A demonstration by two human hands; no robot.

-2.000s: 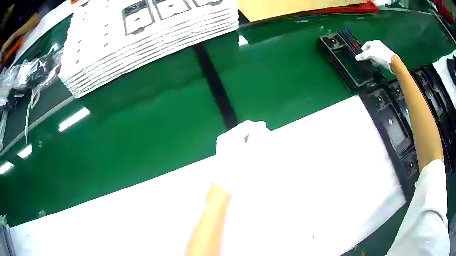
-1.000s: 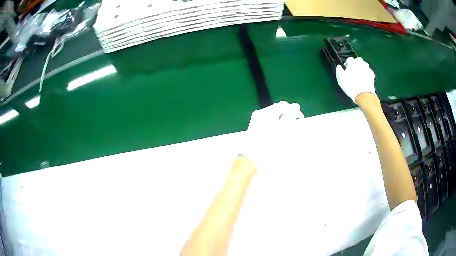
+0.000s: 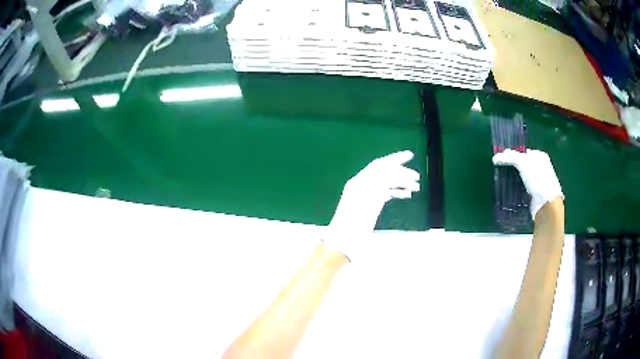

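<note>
A bunch of thin black phone middle frames [image 3: 511,189] stands over the green table at the right, seen as dark parallel edges. My right hand [image 3: 537,175], in a white glove, grips the bunch from its right side, fingers over its upper part. My left hand [image 3: 379,189], also in a white glove, is over the green table left of the black strip [image 3: 434,161]. It is empty, with thumb and fingers apart. The white foam sheet [image 3: 175,273] lies under both forearms.
A stack of white foam trays [image 3: 351,55] holding black frames stands at the far side. A tan cardboard sheet [image 3: 547,66] lies beyond at the right. A black blister tray [image 3: 610,280] is at the lower right. Grey-white sheets [image 3: 10,231] hang at the left edge.
The view has turned right. My right hand's bunch, earlier lying flat and slanted, now shows its edges upward. My left hand has moved off the white sheet over the green table and opened.
</note>
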